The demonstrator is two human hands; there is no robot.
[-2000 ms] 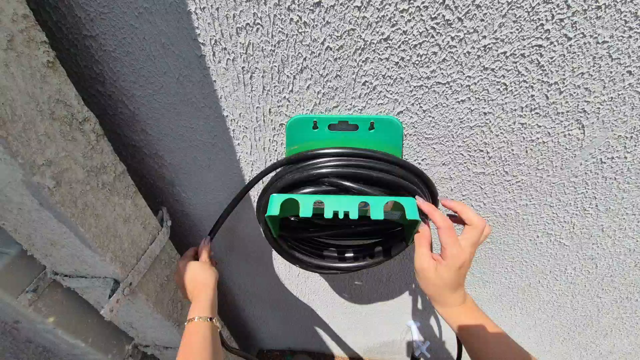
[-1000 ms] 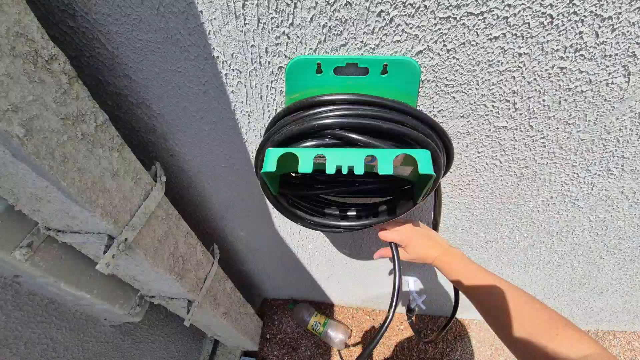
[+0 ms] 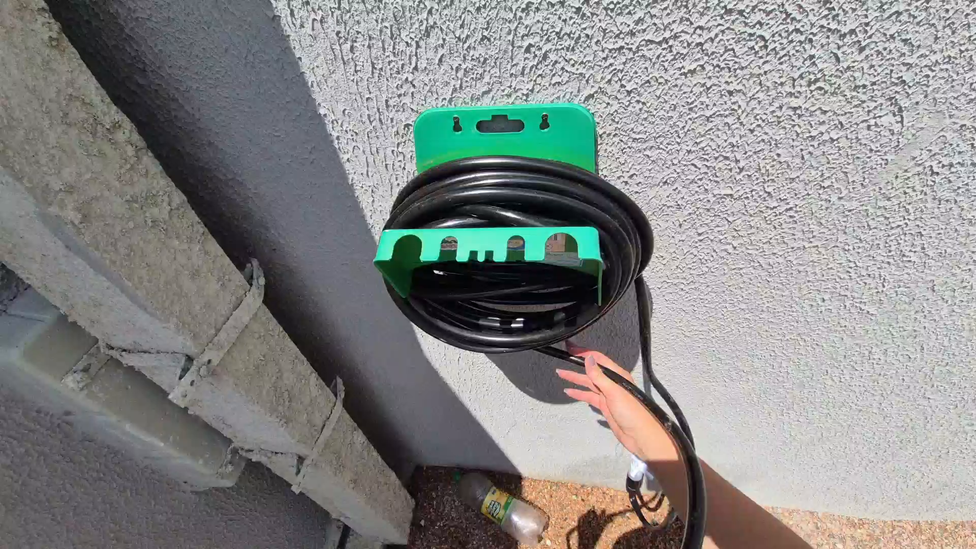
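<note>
A black hose [image 3: 526, 183] lies coiled in several loops around a green hose hanger [image 3: 505, 141] on the rough wall. The hanger's front bar, with its cut-out notches, stands out before the loops. Below the coil at the right is my right hand [image 3: 610, 389], its palm and fingers beside a free length of the hose, which runs over the thumb side and down past the forearm. The fingers are partly spread, with the hose resting between thumb and palm. My left hand is out of the view.
A concrete post [image 3: 191, 297] with metal straps slants along the left, beside a grey box [image 3: 130, 396]. A plastic bottle [image 3: 503, 509] with a label lies on the gravel ground [image 3: 438, 511]. Beside my right forearm, a thin black loop [image 3: 646, 507] and something white hang low.
My left hand, at the coil's left side two seconds ago, has left the view. My right hand has moved from the hanger's right side to below the coil, beside the hose.
</note>
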